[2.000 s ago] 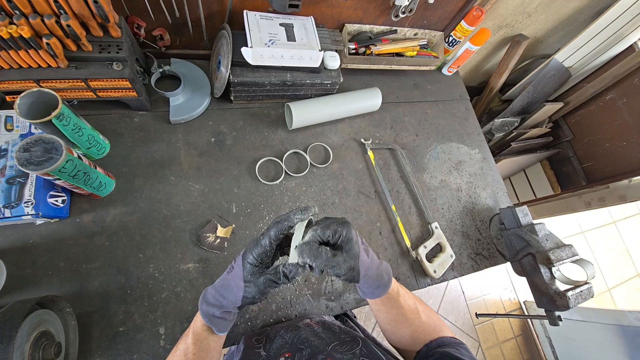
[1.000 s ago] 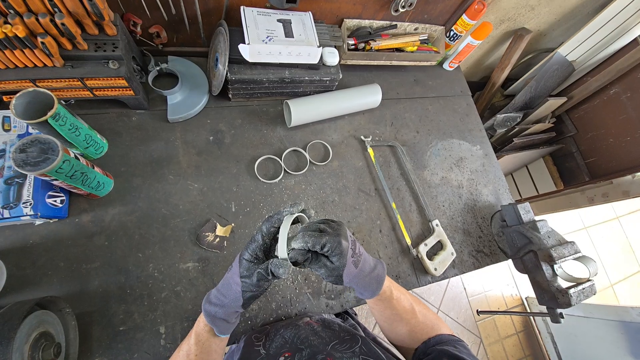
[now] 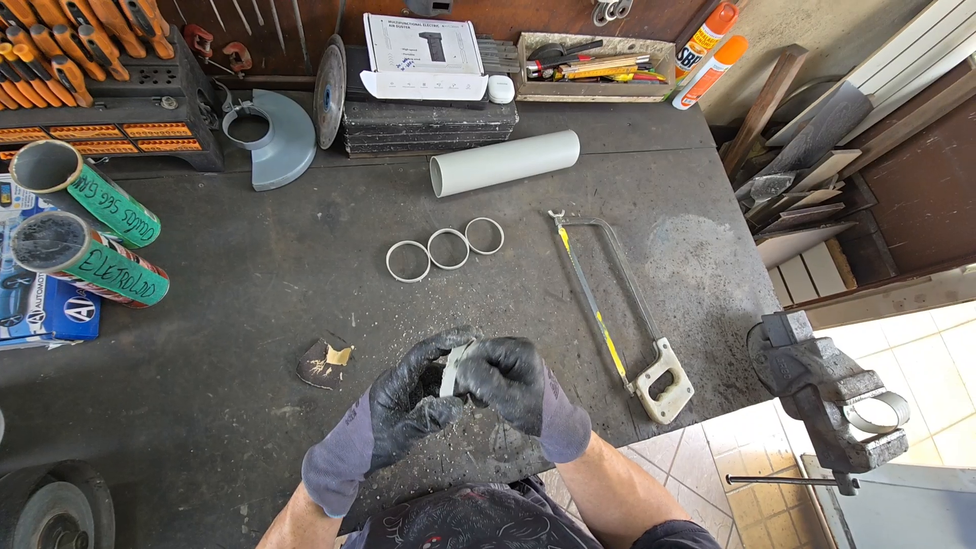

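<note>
A narrow white plastic pipe ring [image 3: 451, 374] is held between both gloved hands near the bench's front edge. My left hand [image 3: 419, 389] wraps its left side, fingers curled around it. My right hand [image 3: 509, 381] pinches its right side with bent fingers; what lies under those fingertips is hidden. Beyond them, three similar rings lie flat in a touching row, the middle one [image 3: 448, 248] among them. Farther back rests a white plastic pipe [image 3: 505, 163]. A hacksaw [image 3: 665, 381] lies to the right. A torn scrap of sandpaper [image 3: 323, 363] is left of my hands.
A bench vise [image 3: 831, 389] at the right edge holds a pipe piece [image 3: 877, 412]. Two labelled tubes [image 3: 114, 267], a grinder guard [image 3: 284, 145], a screwdriver rack [image 3: 114, 114] and a tool tray [image 3: 595, 90] stand around the bench. Pale dust is scattered near my hands.
The ring between my hands has turned; one second ago its curved opening showed more, and now it appears nearly edge-on. The other objects have stayed in place.
</note>
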